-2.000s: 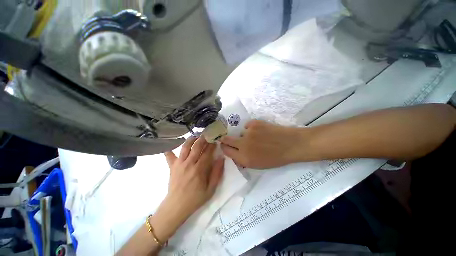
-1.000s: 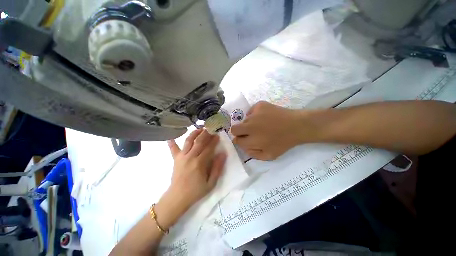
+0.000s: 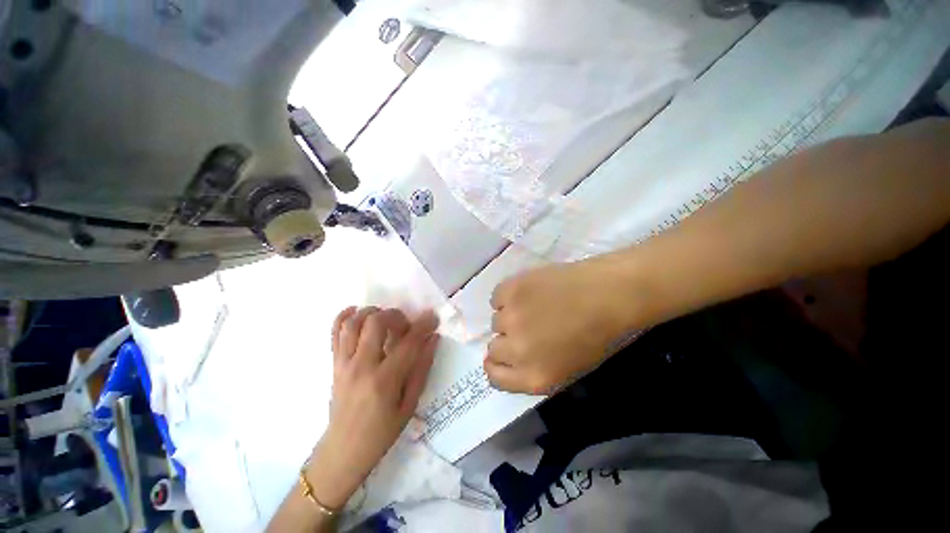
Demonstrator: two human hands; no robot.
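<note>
Thin white cloth (image 3: 359, 273) lies on the white table below and left of the needle area, hard to tell from the table in the glare. My left hand (image 3: 377, 359) rests on it, fingers bent and fingertips down. My right hand (image 3: 557, 318) is curled near the table's front edge; a thin white edge of cloth runs to its fingertips, which seem to pinch it. The presser foot (image 3: 359, 217) and the metal needle plate (image 3: 443, 219) show in front of both hands. A patterned thin white panel (image 3: 500, 156) lies right of the plate.
The machine head (image 3: 125, 135) fills the upper left, with a round beige piece (image 3: 294, 231) beside the foot. A printed ruler (image 3: 719, 182) runs along the front edge. A blue basket (image 3: 130, 416) stands at lower left. White pieces (image 3: 667, 479) lie below the table edge.
Both hands have moved away from the needle toward the front edge, and the cloth has come with them. The view has shifted, uncovering the presser foot and needle plate.
</note>
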